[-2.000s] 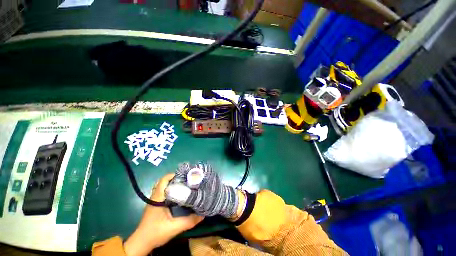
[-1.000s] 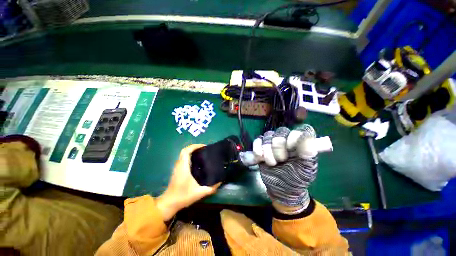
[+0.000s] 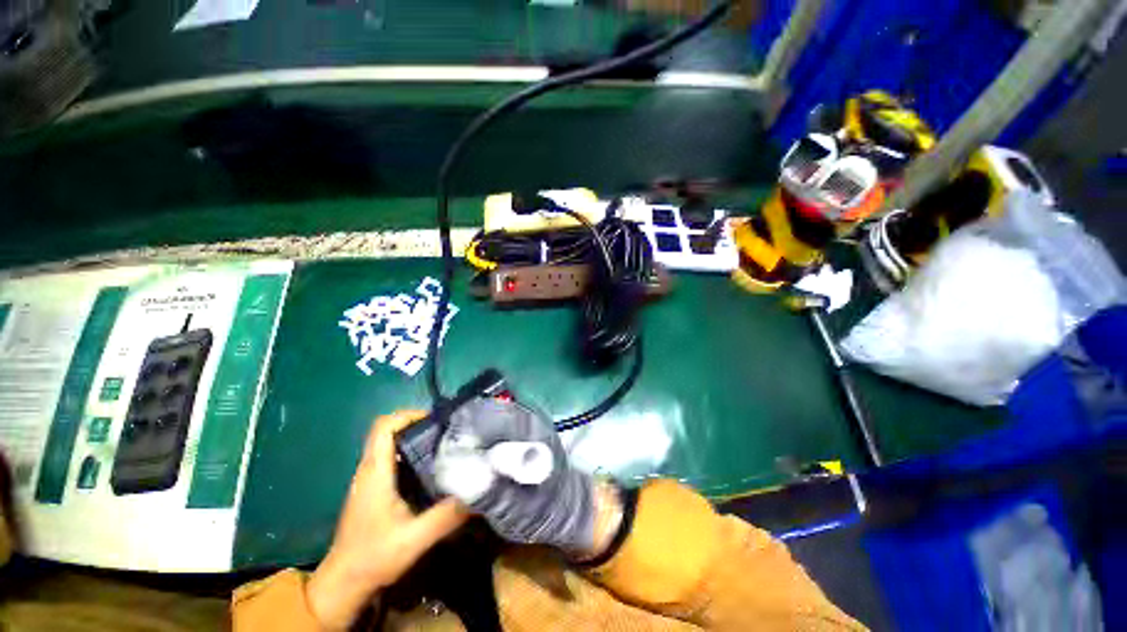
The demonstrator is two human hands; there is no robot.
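My bare left hand [image 3: 389, 509] holds a black socket block [image 3: 426, 438] from its left side, low in front of me. My gloved right hand [image 3: 517, 475] is closed round a white cylindrical tool [image 3: 524, 462], whose round end faces me, and presses over the block. The glove hides the tool's tip and most of the block's face. A small red spot shows at the block's upper right corner. A thick black cord [image 3: 444, 235] rises from near the block and loops up past the top of the view.
White clips [image 3: 398, 327] lie in a pile beyond the block. Behind are a brown power strip [image 3: 539, 284], coiled black cord [image 3: 612, 290] and white power strip [image 3: 687, 237]. A printed sheet [image 3: 232, 420] lies left; a striped fixture [image 3: 776, 247], plastic bag [image 3: 964, 321] and dark rod [image 3: 848, 393] are right.
My right hand was away from the block one second ago with the tool pointing sideways; it is now over the block. The view has shifted, and the block is tilted differently.
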